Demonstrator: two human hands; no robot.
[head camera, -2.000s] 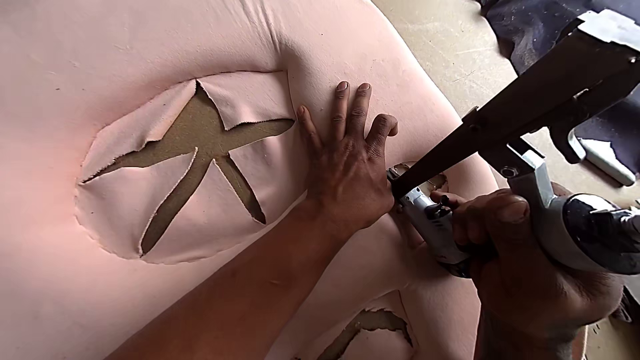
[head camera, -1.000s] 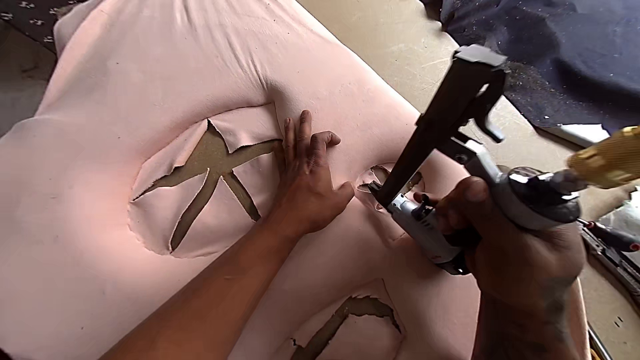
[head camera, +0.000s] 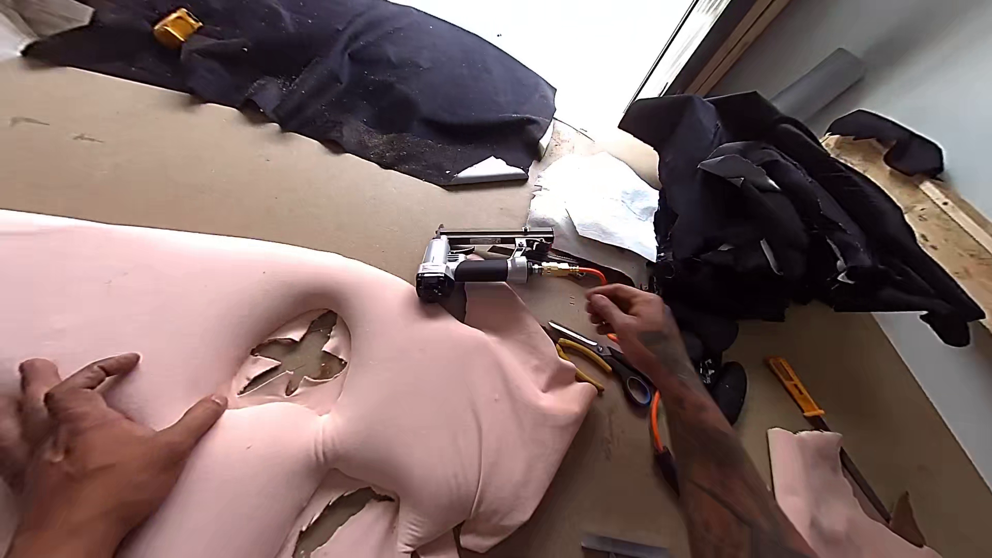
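Note:
Pink fabric (head camera: 418, 372) is stretched over a padded panel with cut openings that show brown board. My left hand (head camera: 101, 457) rests on it at the lower left, fingers spread and holding nothing. A pneumatic staple gun (head camera: 484, 267) lies on its side by the fabric's far edge, an orange air hose (head camera: 593, 273) joined to its brass fitting. My right hand (head camera: 632, 314) is beside the hose, fingers curled; whether they touch the hose is unclear. Scissors (head camera: 608, 360) and yellow-handled pliers (head camera: 583, 356) lie just below that hand.
Dark fabric (head camera: 372, 85) with a yellow tape measure (head camera: 177, 29) on it spans the back of the table. More black fabric (head camera: 767, 209) is heaped at the right, beside white material (head camera: 601, 201). An orange-handled knife (head camera: 794, 387) and a pink scrap (head camera: 829, 488) lie at the lower right.
The staple gun, held in my right hand over a small opening earlier, now lies released on its side. My left hand has moved away from the large opening. The view has swung toward the right.

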